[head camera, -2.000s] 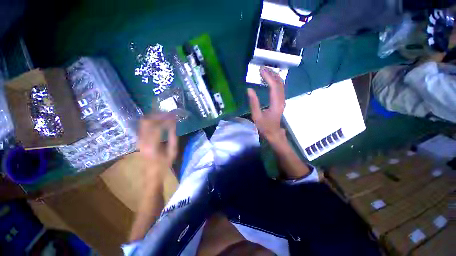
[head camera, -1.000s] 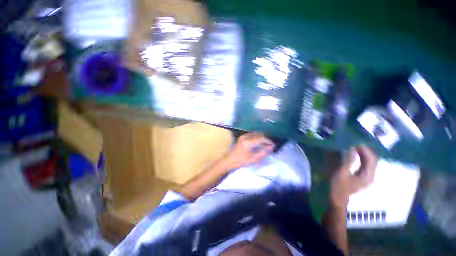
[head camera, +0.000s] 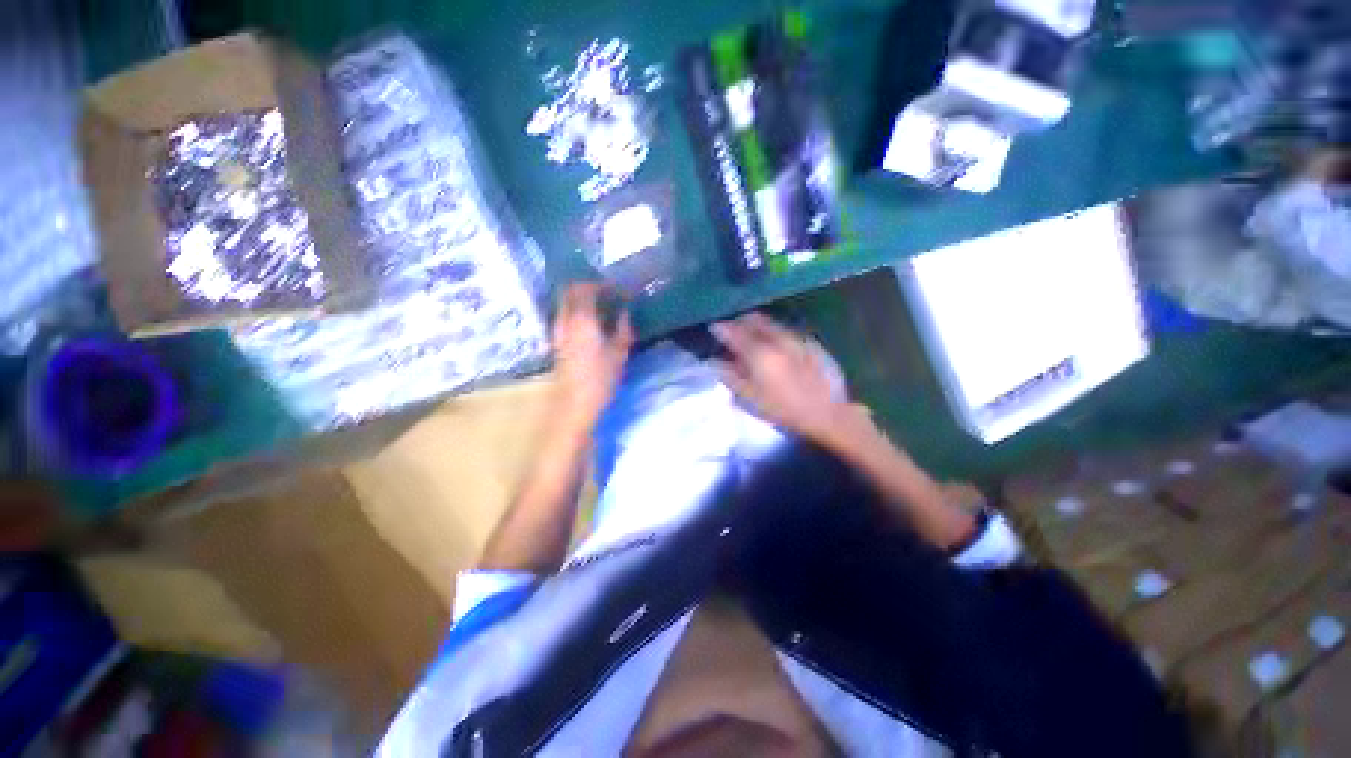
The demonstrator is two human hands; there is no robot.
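My left hand (head camera: 593, 350) is at the bench's front edge, fingers bent. My right hand (head camera: 776, 373) is just right of it over my lap, fingers bent, fingertips by a small dark piece (head camera: 694, 341) at the edge. Blur hides whether either hand grips it. The green and black fixture (head camera: 763, 156) with white lettering lies beyond my right hand. A loose pile of silver clips (head camera: 593, 116) and a clear bag with a white label (head camera: 631, 234) lie left of it.
Left are a small carton (head camera: 126, 208) of silver pieces, blister trays (head camera: 430, 222) and a purple ring (head camera: 107, 403). A large open carton (head camera: 459, 474) is below the edge. Right are a white-and-black box (head camera: 956, 141), a white vented panel (head camera: 1037, 319) and another person's sleeve (head camera: 1304, 222).
My view swung left and back. My right hand has come from beside the white-and-black box, past the white panel, to the bench edge near my left hand.
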